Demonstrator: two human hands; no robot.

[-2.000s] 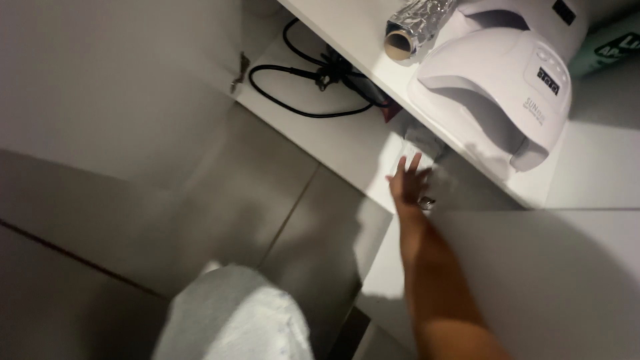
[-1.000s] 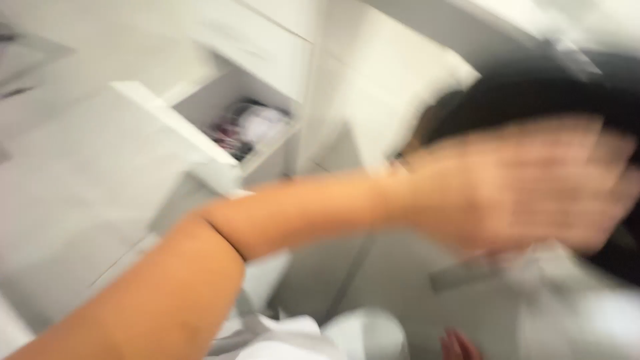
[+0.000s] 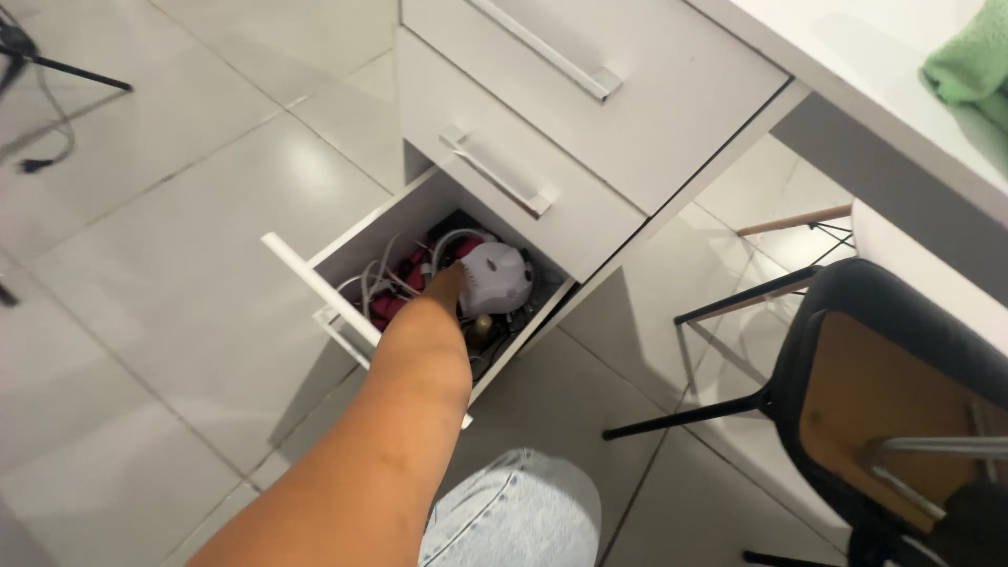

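Observation:
My left arm reaches from the bottom edge into the pulled-out bottom drawer (image 3: 287, 276) of a white cabinet. Only the wrist and a small part of my left hand (image 3: 450, 282) show; the fingers are hidden among the contents, beside a rounded white plastic device (image 3: 498, 277). Whether they grip anything cannot be seen. Around them lie pale cables (image 3: 376, 272), pink items (image 3: 386, 309), a black item (image 3: 461, 224) and a small container with a gold-coloured top (image 3: 482, 323). My right hand is out of the picture.
Two closed drawers (image 3: 512, 169) with metal handles sit above the open one. A white tabletop with a green cloth (image 3: 969, 63) is at upper right. A black-framed chair (image 3: 819, 370) stands at right. My knee in light denim (image 3: 520, 504) is below.
My left hand, blurred at the right one second ago, is now inside the open drawer. The view has shifted strongly, from the shelf with white lamps to this drawer cabinet.

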